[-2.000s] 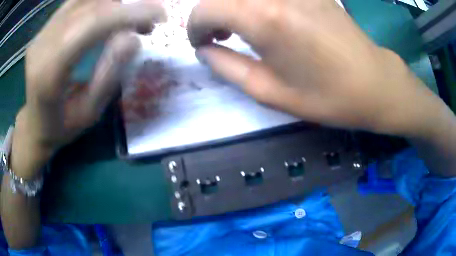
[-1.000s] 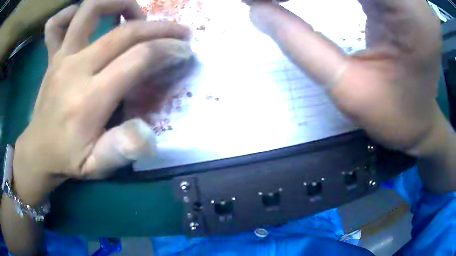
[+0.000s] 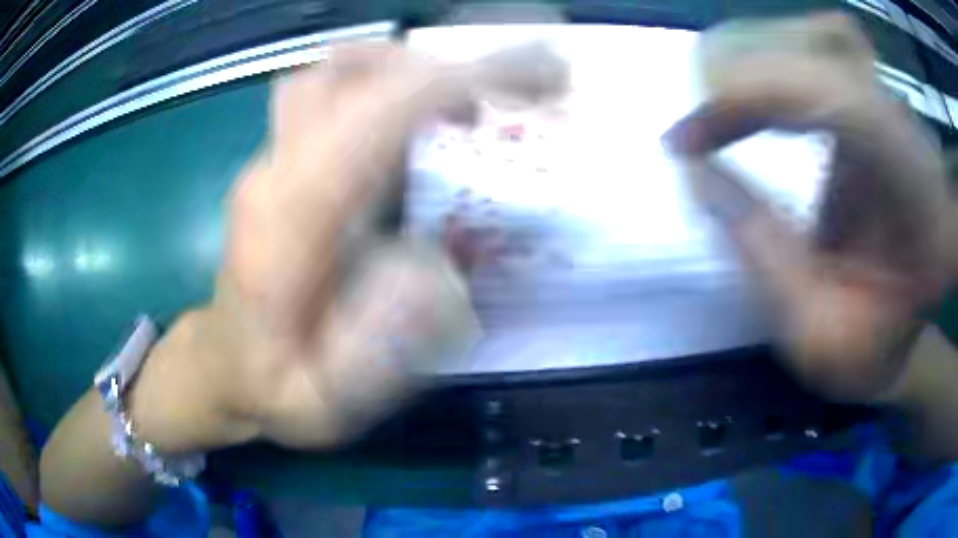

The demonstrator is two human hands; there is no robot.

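Note:
The parts tray (image 3: 588, 370) has a glaring white bottom and a dark rim. Small reddish parts (image 3: 513, 132) are scattered at its left side. The dark carrier fixture (image 3: 672, 462) lies along the tray's front edge, with a row of small square openings and bright metal spots at its ends. My left hand (image 3: 347, 242) is blurred over the tray's left edge, fingers curled over the reddish parts. My right hand (image 3: 840, 210) is blurred over the tray's right side, thumb and index finger near each other. Whether either hand holds a small part cannot be seen.
A glossy green bench surface (image 3: 116, 242) extends to the left of the tray. Long silver rails (image 3: 210, 71) run beyond it at the upper left, and more show at the upper right. Blue clothing (image 3: 546, 522) shows below the fixture.
The view has shifted, showing more bench and rails at the left. My left hand has its fingers over the tray's upper left. My right thumb and index finger have come nearer together.

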